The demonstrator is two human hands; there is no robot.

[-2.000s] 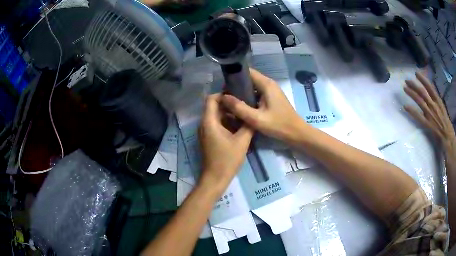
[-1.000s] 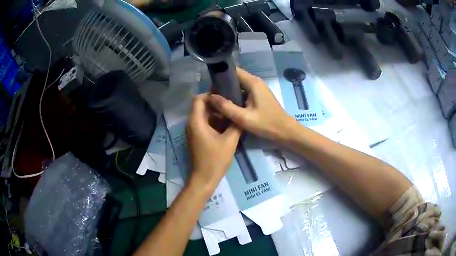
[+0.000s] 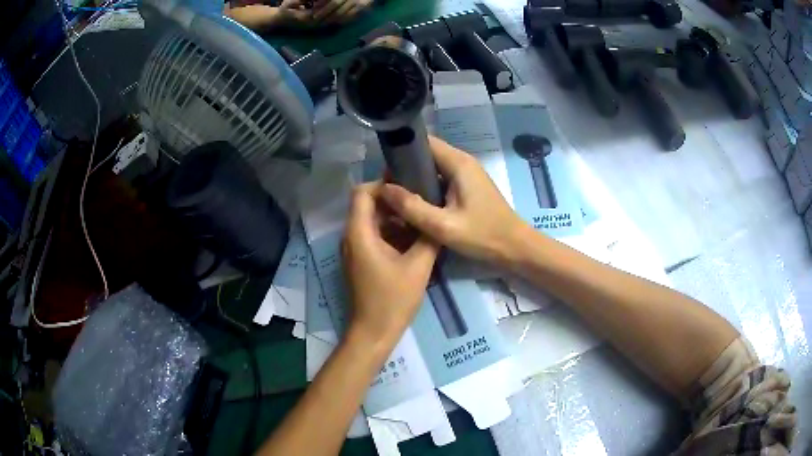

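Note:
A dark grey handheld mini fan (image 3: 385,87) stands up from my hands, its round head at the top centre. My left hand (image 3: 385,267) and my right hand (image 3: 472,200) are both closed around the lower part of its handle, thumbs close together. The handle's lower end is hidden by my fingers. Flat unfolded cartons (image 3: 476,378), pale blue and white with "MINI FAN" print, lie under my hands.
A blue-rimmed desk fan (image 3: 223,85), a dark cylinder (image 3: 227,207) and a crumpled clear plastic bag (image 3: 129,378) are at left. Dark fans (image 3: 659,111) lie beyond at upper right. Stacked boxes (image 3: 783,98) are at far right. Another person's hands (image 3: 320,11) show at the top.
The other person's hand at the right has left view, and hands now show at the top. The camera view has shifted slightly. My grip on the fan looks the same.

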